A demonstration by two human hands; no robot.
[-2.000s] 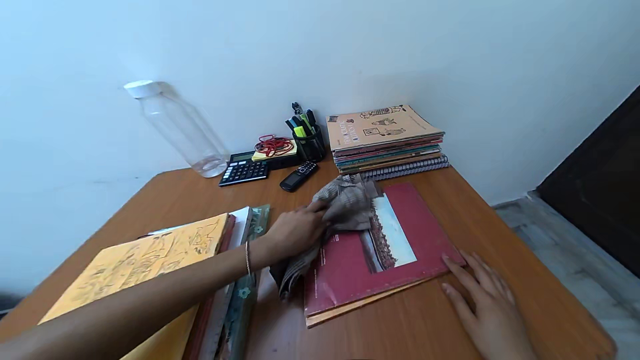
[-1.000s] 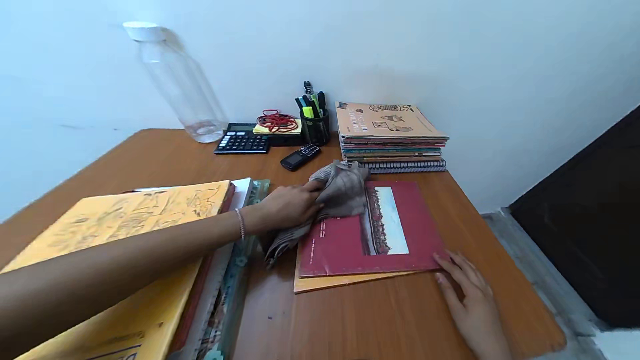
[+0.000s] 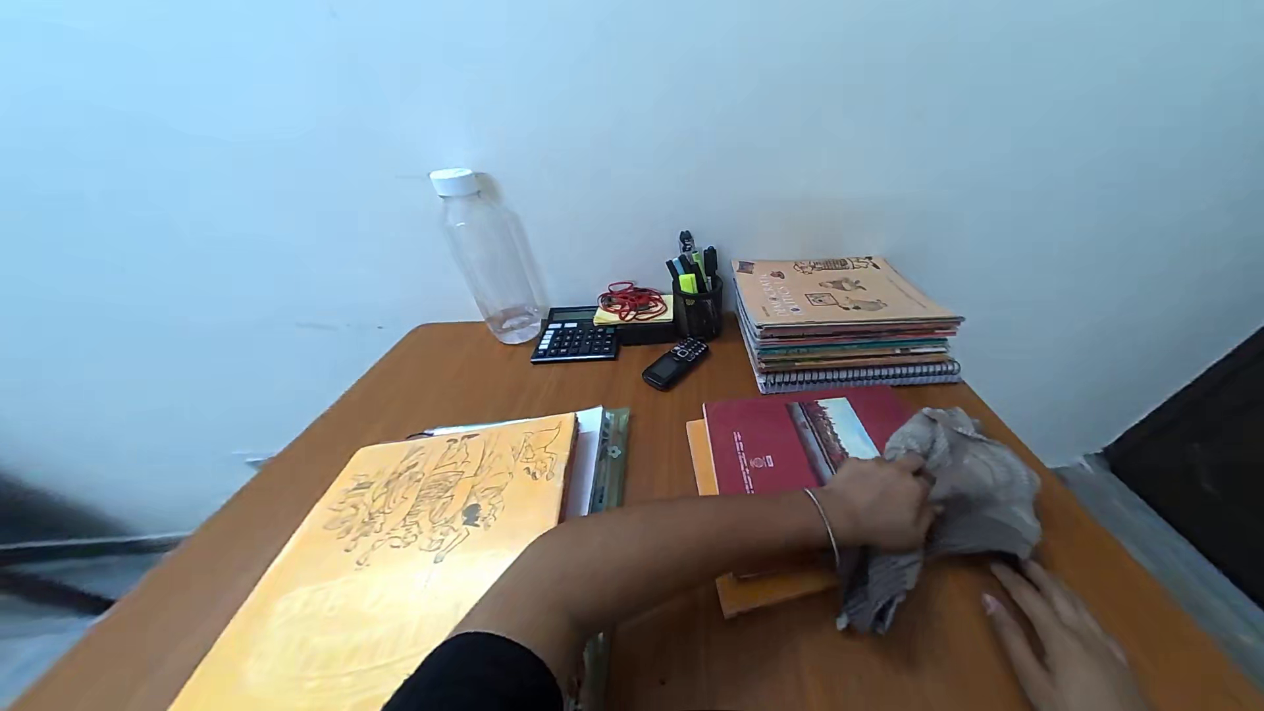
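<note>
My left hand (image 3: 882, 502), with a thin bracelet at the wrist, is closed on a crumpled grey cloth (image 3: 983, 486) over the right part of a maroon book (image 3: 760, 449). Under that book an orange-yellow book (image 3: 755, 592) sticks out at the left and the near edge. My right hand (image 3: 1062, 632) lies spread at the table's right side, just below the cloth, its fingertips close to the cloth's edge, holding nothing. The cloth hides the maroon book's right side.
Yellow illustrated book (image 3: 425, 533) on a pile at left. Behind: clear bottle (image 3: 494, 262) against the wall, calculator (image 3: 576, 338), red cord (image 3: 632, 300) on yellow notes, mobile phone (image 3: 675, 363), pen holder (image 3: 698, 308), stack of books (image 3: 849, 296) on a spiral notebook.
My left hand has moved the cloth from the maroon book's left side across to its right side. My right hand no longer touches the book's corner. The view has shifted.
</note>
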